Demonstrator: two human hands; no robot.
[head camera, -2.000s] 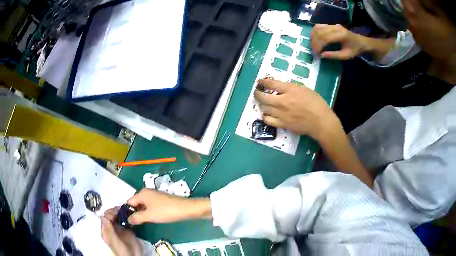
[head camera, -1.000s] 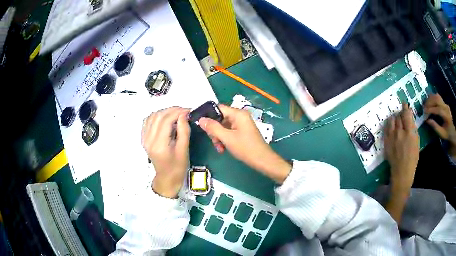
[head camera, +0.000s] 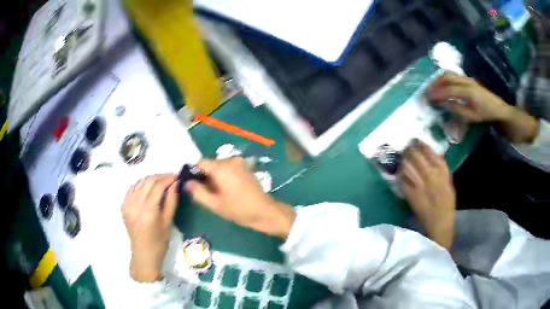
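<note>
My left hand (head camera: 149, 220) and my right hand (head camera: 238, 193) meet at the edge of the white paper. Both hold a small black watch housing (head camera: 192, 174) between their fingertips; fingers cover much of it and it is blurred. Just below them, a watch case with a yellow-rimmed bright centre (head camera: 197, 254) lies at the corner of the white gasket sheet (head camera: 244, 265). The sheet has rounded-square cut-outs showing green mat.
Dark octagonal cases (head camera: 79, 160) and one metallic case (head camera: 134, 148) lie on the paper. An orange stick (head camera: 235, 130), white scraps, a yellow post (head camera: 181, 60) and a black foam tray (head camera: 338, 90) are beyond. A co-worker's hands (head camera: 429, 187) work at the right.
The view has swung and is blurred; items now sit further left than one second ago. My hands still hold the black housing together. The co-worker's far hand has moved over their sheet.
</note>
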